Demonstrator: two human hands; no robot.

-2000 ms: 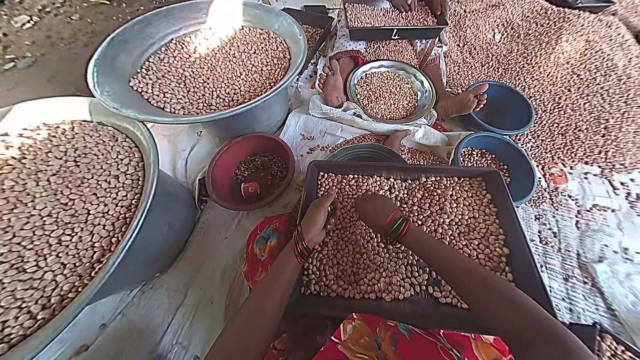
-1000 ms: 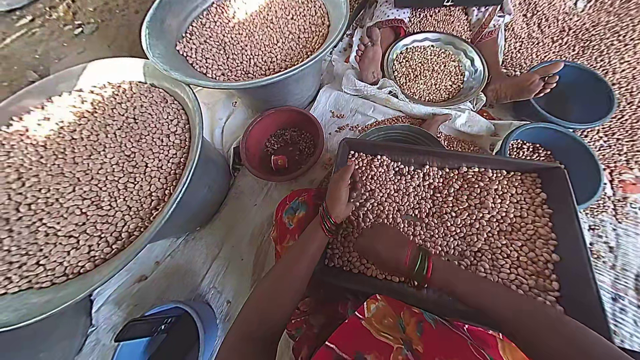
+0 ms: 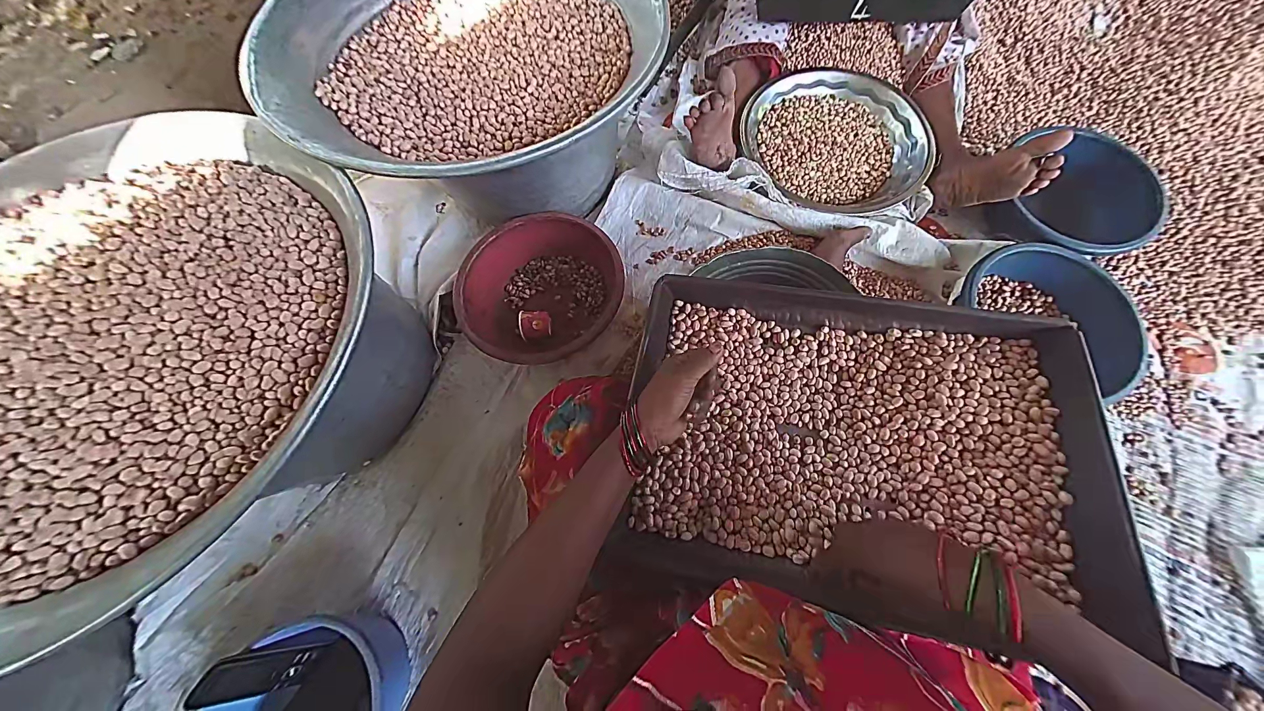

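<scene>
A black rectangular tray (image 3: 1096,474) lies tilted across my lap, filled with a layer of pinkish-brown nuts or seeds (image 3: 889,425). My left hand (image 3: 679,395), with bangles at the wrist, is over the tray's left part with its fingers curled; whether it holds any nuts is hidden. Low in the tray, near its front edge, my right hand (image 3: 859,558) rests on the nuts, its fingers hidden from view. A maroon bowl (image 3: 474,296) with small dark pieces and a red object stands left of the tray's far corner.
Two large metal tubs (image 3: 395,365) (image 3: 592,148) full of nuts stand at the left. Blue bowls (image 3: 1106,326) (image 3: 1096,188) are at the right. A co-worker's feet (image 3: 997,178) flank a steel dish (image 3: 913,138). A blue container (image 3: 385,642) with a phone-like object is at bottom left.
My right hand has moved from the upper middle of the tray down to its front edge. My left hand remains at the tray's left part. The view has shifted left.
</scene>
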